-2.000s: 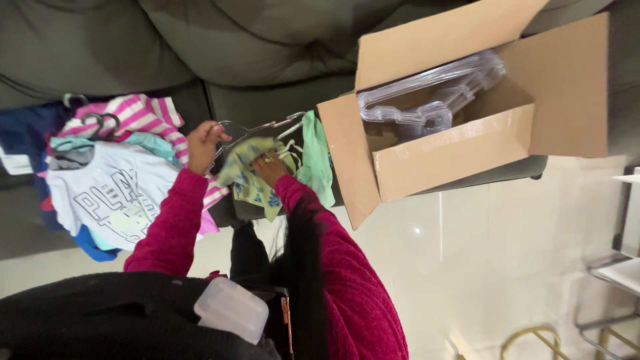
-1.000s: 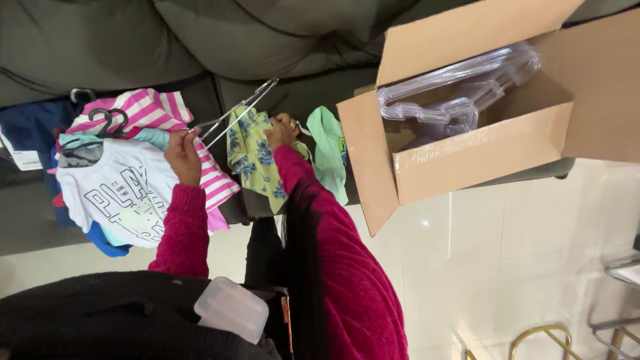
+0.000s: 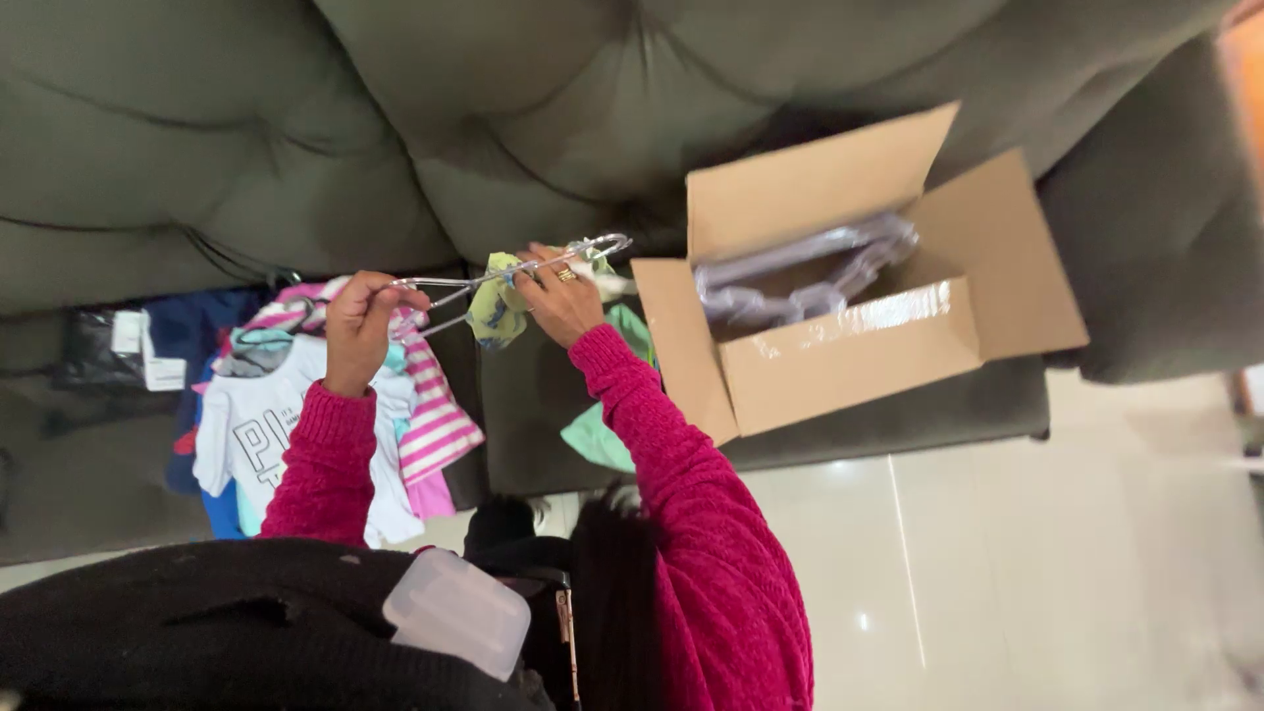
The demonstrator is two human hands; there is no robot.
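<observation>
My left hand (image 3: 360, 321) grips one end of a clear plastic clothes hanger (image 3: 449, 288), its hook pointing right. My right hand (image 3: 561, 296) is on the hanger's other part and holds a yellow-green patterned garment (image 3: 497, 308), bunched up around the hanger; how far the hanger is inside the cloth is hard to tell. A mint-green garment (image 3: 599, 437) lies on the sofa seat below my right hand, partly hidden by my sleeve. To the left, a white printed T-shirt (image 3: 259, 434) and a pink-and-white striped garment (image 3: 434, 415) lie in a pile.
An open cardboard box (image 3: 849, 370) with several clear hangers (image 3: 810, 267) inside stands on the right of the dark sofa (image 3: 553, 89). Navy clothing with a white tag (image 3: 163, 370) lies at the left. A pale tiled floor (image 3: 987, 553) shows below the seat.
The yellow-green garment, spread out a second ago, is lifted and bunched in my right hand against the hanger. The view has shifted.
</observation>
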